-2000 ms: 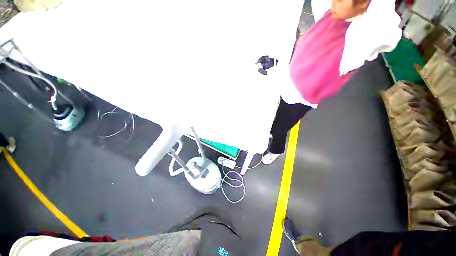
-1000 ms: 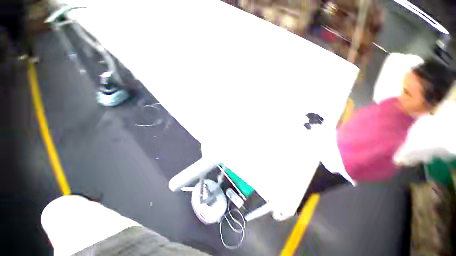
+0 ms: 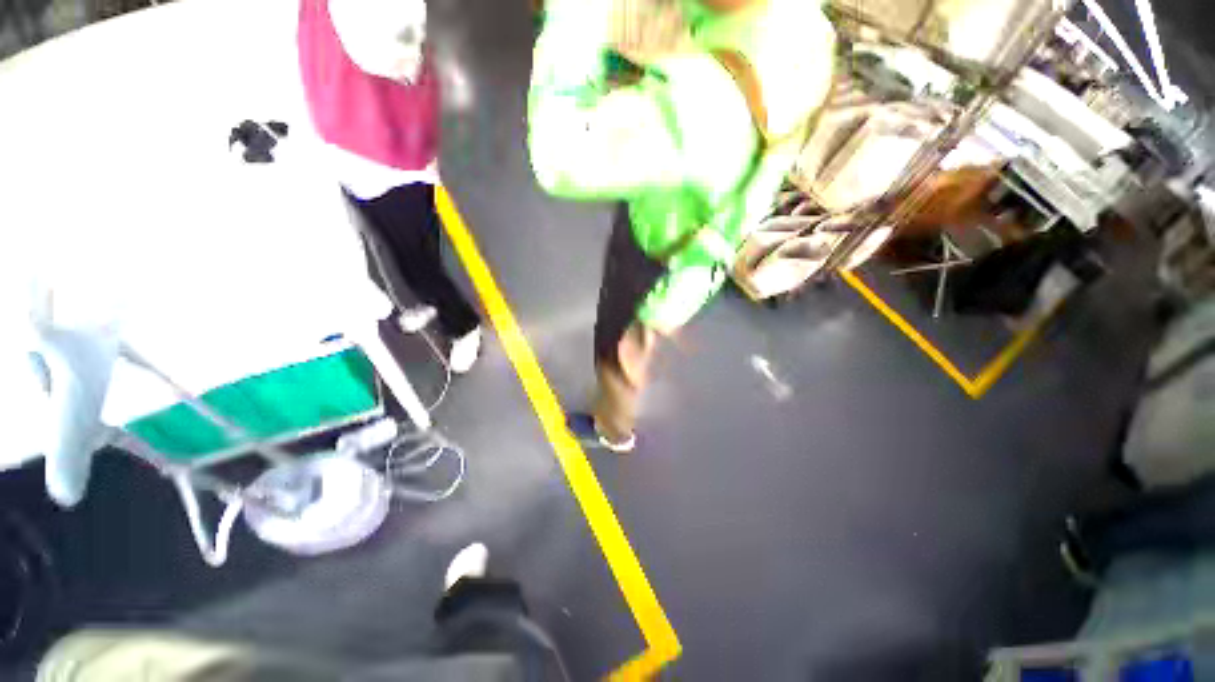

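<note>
Neither of my hands shows; a pale, blurred shape (image 3: 147,656) at the bottom left edge shows no hand. The white round steamer base (image 3: 320,506) stands on the floor at the lower left. Its long white board (image 3: 80,420) is at the left by the table edge. A thin cord (image 3: 446,469) lies looped on the floor beside the base. The white power strip (image 3: 368,437) is beside it, near the table leg (image 3: 389,370). The green crate (image 3: 287,400) is under the white worktable (image 3: 160,253). A small dark part (image 3: 257,140) lies on the tabletop.
A person in pink (image 3: 376,113) stands at the table's end. A person in bright green (image 3: 653,147) stands beyond the yellow floor line (image 3: 586,493), near beige bag bodies (image 3: 806,253). A dark shoe-and-trouser leg (image 3: 486,600) is at the bottom. A blue-filled crate (image 3: 1157,669) is at bottom right.
The view has swung right, so the table and steamer sit further left. The person in green has come into view. The second steamer has left the picture.
</note>
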